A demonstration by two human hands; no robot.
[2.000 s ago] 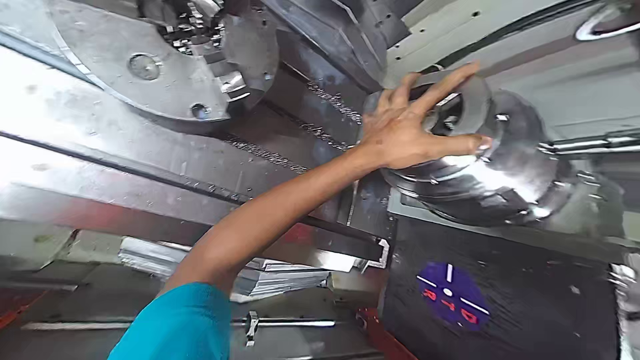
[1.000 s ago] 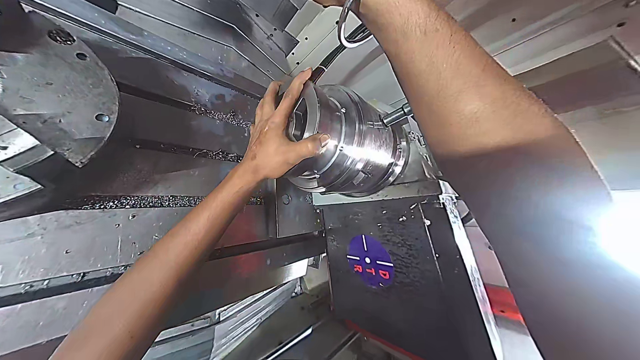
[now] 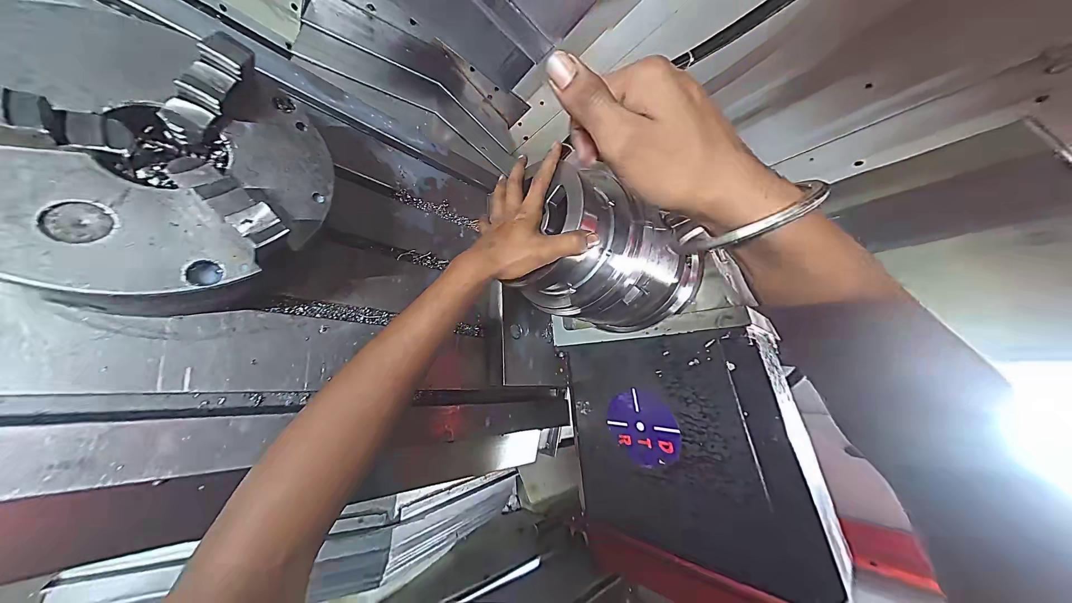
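Note:
A shiny, stepped cylindrical steel part (image 3: 624, 268) lies at the centre, above the black machine block. My left hand (image 3: 523, 239) grips its left end, thumb on the near rim and the spread fingers across the far side of the end opening. Just above and to the right, my right hand (image 3: 662, 138) is curled into a fist with the thumb extended. Whether anything is inside the fist is hidden. A metal bangle (image 3: 770, 219) circles the right wrist, which covers part of the area behind the cylinder.
A large jawed chuck (image 3: 151, 209) fills the upper left, with metal chips around its centre. More chips (image 3: 335, 311) lie along the slots of the machine bed. Below the cylinder is a black block (image 3: 670, 502) with a purple disc. Slatted metal covers (image 3: 444, 519) are at the bottom.
My right hand, out of view two seconds ago and partly seen at the top edge one second ago, is now fully visible beside the cylinder. My left hand stays on the cylinder. The view has shifted.

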